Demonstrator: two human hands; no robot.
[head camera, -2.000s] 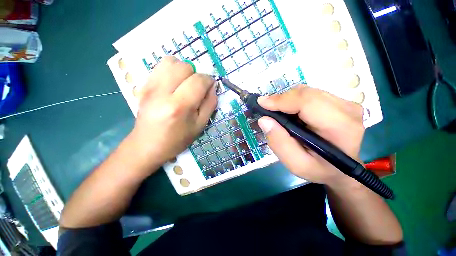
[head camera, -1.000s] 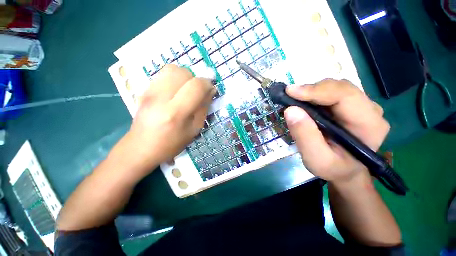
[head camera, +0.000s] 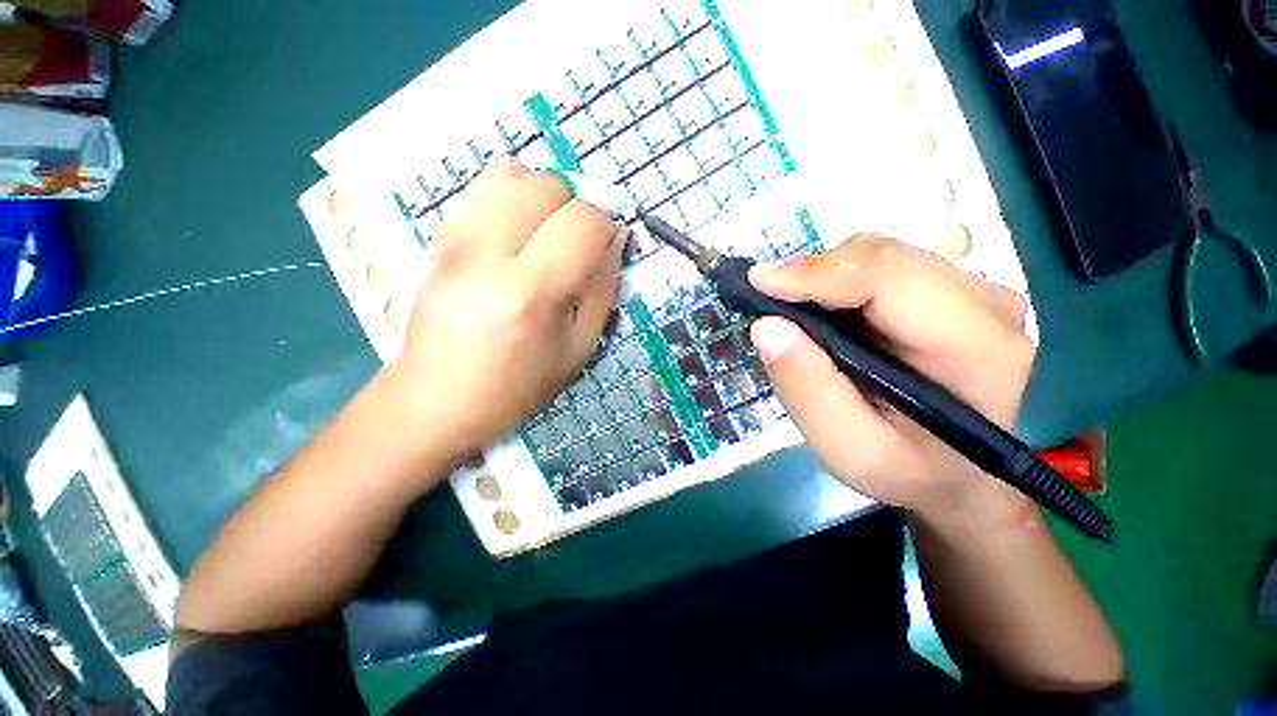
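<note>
My right hand (head camera: 903, 371) grips a black soldering iron (head camera: 896, 385); its metal tip is by the fingertips of my left hand, over the middle of the board panel. My left hand (head camera: 511, 308) is closed on thin white solder wire (head camera: 175, 290), which runs in from the left edge; its end at my fingertips is hard to see. A green band sits on one finger. The PCB panel (head camera: 658, 360), green strips around a grid of small squares, lies in the white pallet (head camera: 896, 140). Glare washes out the upper block, and my left hand hides part of the panel.
A black smartphone (head camera: 1085, 154) and green-handled pliers (head camera: 1195, 287) lie to the right of the pallet. A second loaded pallet (head camera: 150, 588) lies at lower left. A red object (head camera: 1071, 466) is beyond my right wrist. Packets and a blue item (head camera: 31, 259) are at upper left.
The iron first drew back to the right from my left fingertips, then returned beside them. My left hand has shifted slightly right. The wire sagged and blurred, and is now straighter.
</note>
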